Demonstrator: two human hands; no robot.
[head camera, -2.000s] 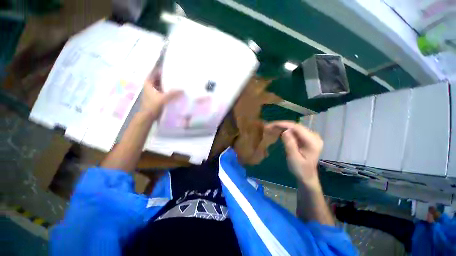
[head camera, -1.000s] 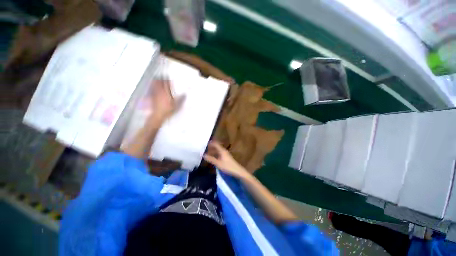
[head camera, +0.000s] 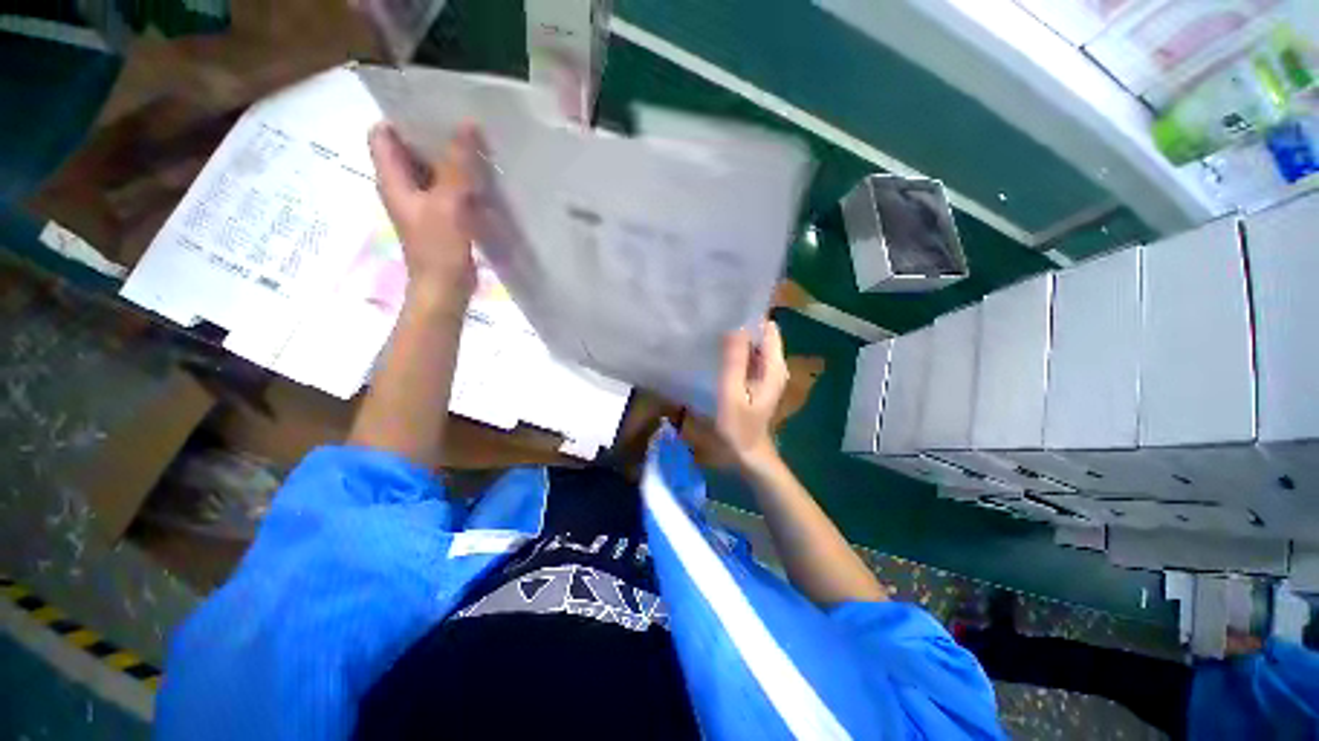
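Note:
A carton blank (head camera: 637, 246), blurred, is raised in front of me above the pile, with grey print on its face. My left hand (head camera: 431, 203) holds its left edge. My right hand (head camera: 752, 384) holds its lower right edge. The left pile of white blanks (head camera: 275, 217) shows small black print, a pink picture and notched edges. The other pile (head camera: 528, 384) is partly hidden under the raised blank and my left forearm. Brown kraft paper (head camera: 796, 391) shows beside the piles.
A small open box (head camera: 904, 235) with dark grey contents stands on the green surface (head camera: 810, 507). Stacked white boxes (head camera: 1078, 362) line the right side. An upright printed box (head camera: 566, 58) stands beyond the piles. Another person's blue sleeve (head camera: 1258, 695) is at lower right.
One second ago my left hand was over the right pile and my right hand at its near edge. Now a blank is lifted between both hands. The view has shifted slightly.

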